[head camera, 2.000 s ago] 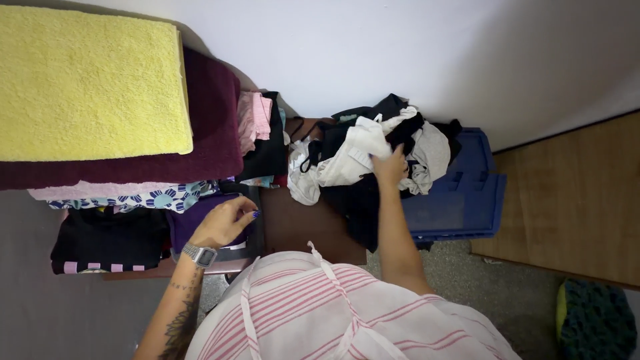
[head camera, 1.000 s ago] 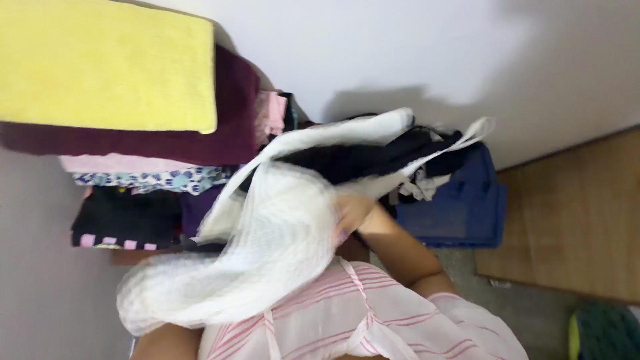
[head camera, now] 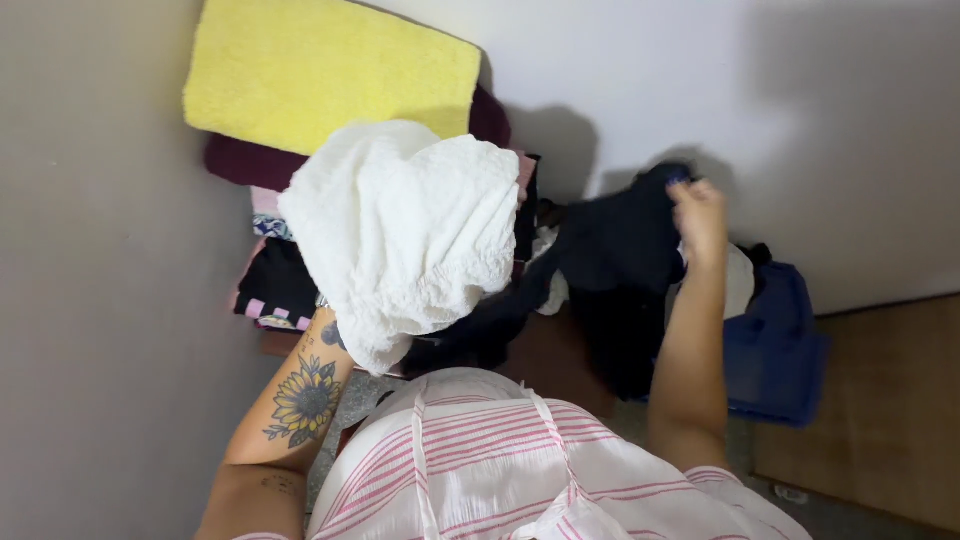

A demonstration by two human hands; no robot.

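A white crinkled garment drapes over the end of my left forearm and covers my left hand completely. My right hand pinches the upper edge of a dark garment and lifts it off a heap of clothes. The dark cloth hangs down and stretches left toward the white garment. Bits of white clothing show beside my right wrist. Behind the white garment, a folded yellow towel tops a pile with a maroon folded cloth.
A blue plastic bin stands on the right, near a wooden panel. Folded black clothing lies at the left below the maroon cloth. A brown surface shows under the heap. Pale walls border the left and back.
The white garment has moved from my right hand onto my left arm. My right hand has gone back to the heap and taken hold of the dark garment. The view has shifted left.
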